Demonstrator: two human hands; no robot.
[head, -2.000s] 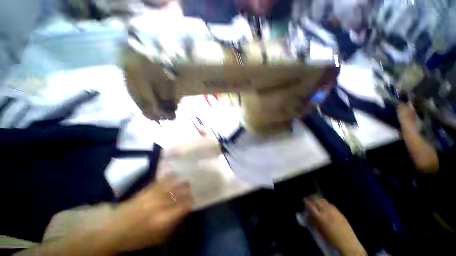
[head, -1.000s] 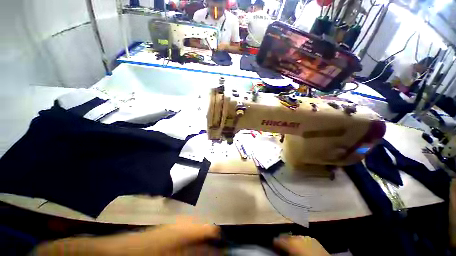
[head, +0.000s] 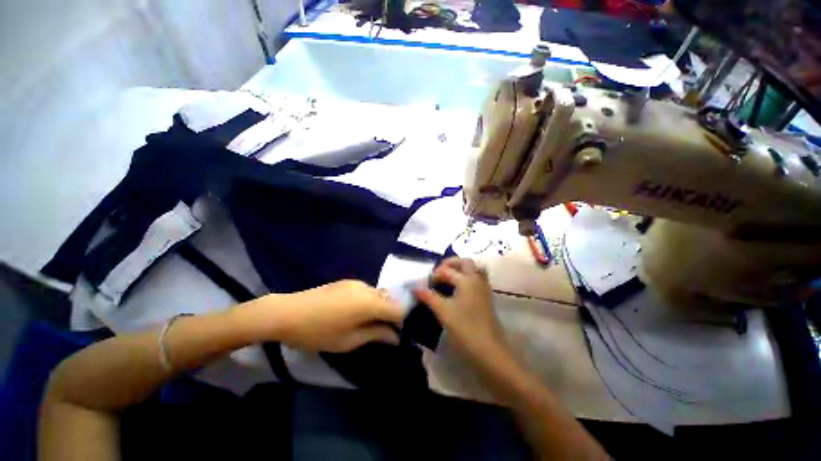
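Observation:
A navy garment panel (head: 306, 212) with white pocketing pieces (head: 148, 252) lies heaped on the table left of the cream sewing machine (head: 621, 149). My left hand (head: 347, 315) grips the edge of the navy and white cloth near the table's front. My right hand (head: 464, 302) pinches a small dark and white part of the same cloth, just right of my left hand. Both hands are in front of and below the machine head. The fingertips partly hide the cloth between them.
Pale pattern templates (head: 630, 351) with dark curved lines lie below the machine arm. A blue stick (head: 538, 248) with orange-red beside it lies right of the needle area. A blue-edged table (head: 423, 45) stands behind. A white wall (head: 171, 45) is at the left.
Both hands have moved up from the table's front edge onto the cloth and taken hold of it. The panel's left part is folded, showing more white. The view is closer to the machine.

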